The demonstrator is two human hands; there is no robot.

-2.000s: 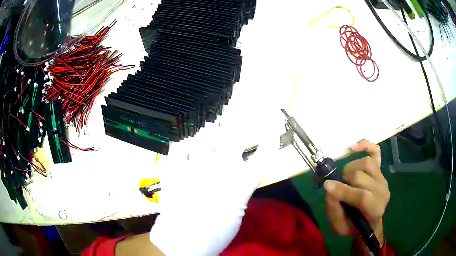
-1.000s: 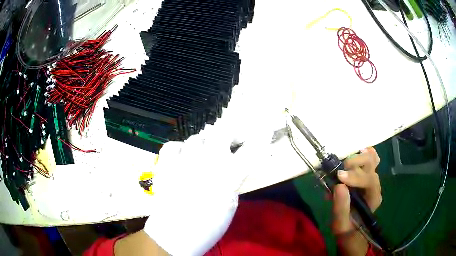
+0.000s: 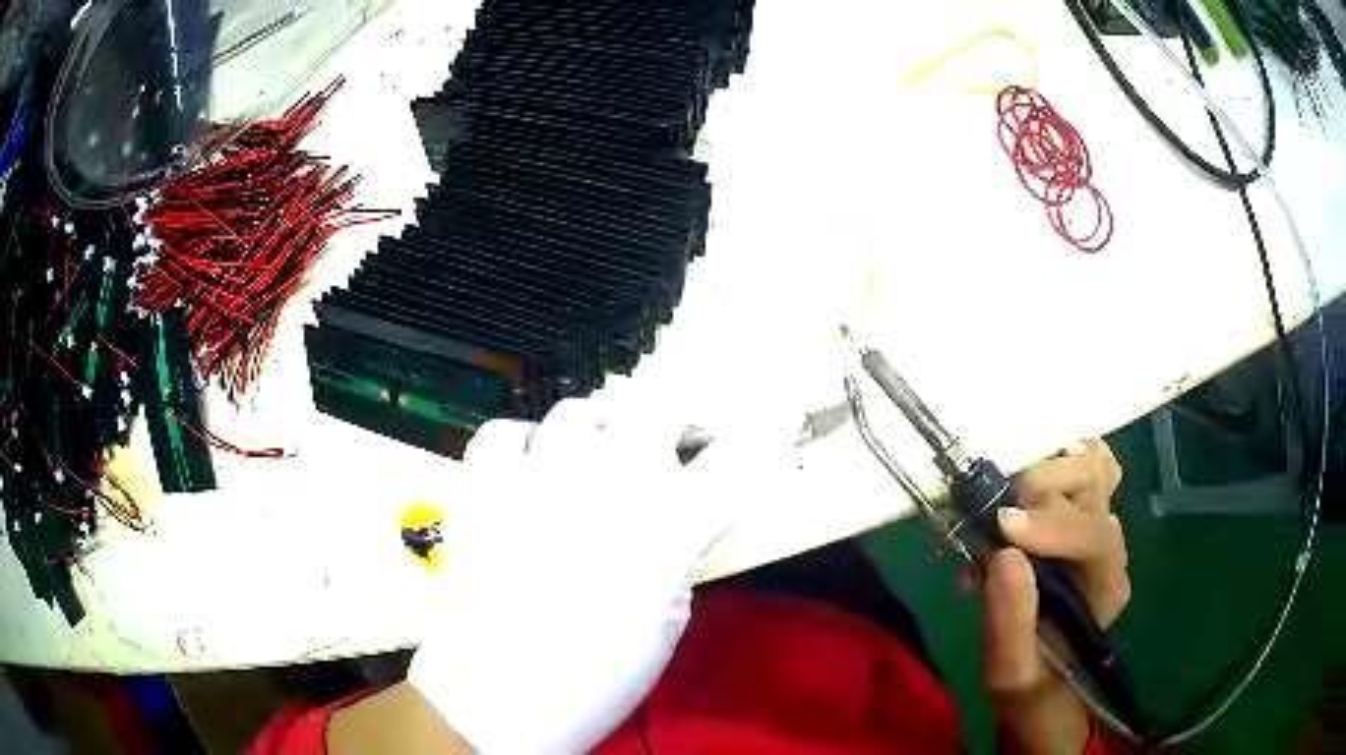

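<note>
My left hand (image 3: 568, 568), in a white glove, is closed around a tool. Its yellow-orange end (image 3: 422, 536) shows left of the glove and a flat silvery end (image 3: 822, 425) shows to the right; the glare hides most of it. My bare right hand (image 3: 1055, 546) grips the black handle of a soldering iron (image 3: 923, 413). The iron points up and left, with a thin bent guide tube beside its barrel. The guide tube is close to the silvery end; I cannot tell whether they touch. The iron's tip is above the white table.
A long overlapping stack of black panels (image 3: 546, 221) stands beyond my left hand. Red-black leads (image 3: 244, 229) and wired panels (image 3: 74, 339) lie left, beside a clear round hood (image 3: 126, 103). A red coil (image 3: 1051, 148) and yellow loop (image 3: 992, 42) lie right. Cables (image 3: 1262, 251) hang right.
My left hand and the tool have moved slightly left. The iron has shifted slightly right, and my right fingers have changed position on the handle. The stack has stayed in place.
</note>
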